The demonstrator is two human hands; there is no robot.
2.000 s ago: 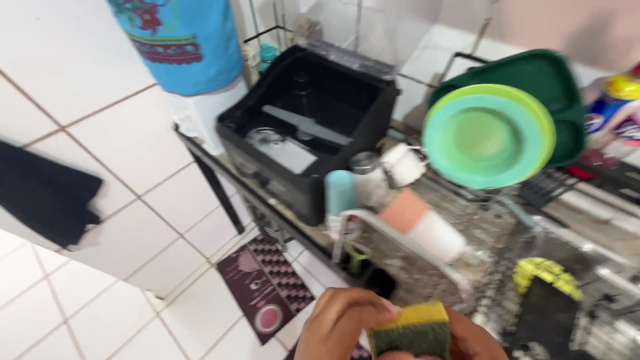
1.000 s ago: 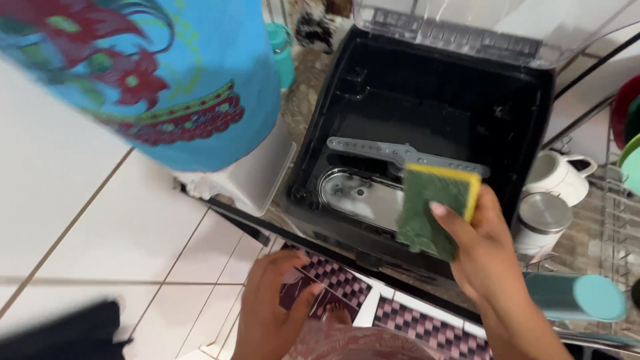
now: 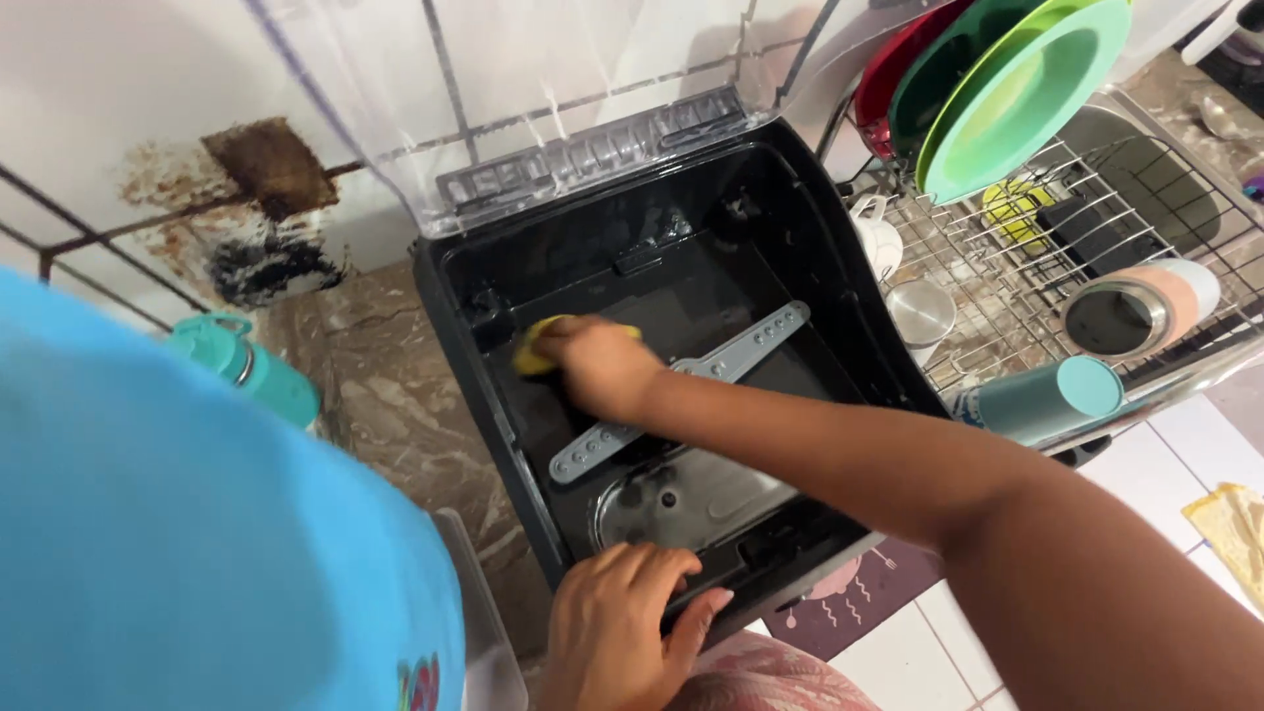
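My right hand (image 3: 604, 367) reaches into a black countertop dishwasher tub (image 3: 632, 269) and is closed on a yellow and green sponge (image 3: 534, 348), pressed at the tub's left inner side. Beside it lies a grey spray arm (image 3: 746, 348), tilted across the tub and partly hidden by my wrist. My left hand (image 3: 627, 617) rests with fingers bent over the tub's front rim. Between the spray arm and that rim is an oval metal plate (image 3: 691, 499). A clear plastic lid (image 3: 592, 148) stands raised at the back.
On the left are a blue cloth cover (image 3: 197, 513) and a teal bottle (image 3: 252, 367). To the right, a wire dish rack (image 3: 973, 286) holds plates (image 3: 1032, 99), a white mug (image 3: 876, 237), a blue-green cup (image 3: 1042, 400) and a peach-and-white tumbler (image 3: 1136, 306). The wall bears a brown stain (image 3: 272, 168).
My right hand has moved with the sponge from above the front of the tub down into its left part. My left hand has come onto the front rim. The view has shifted.
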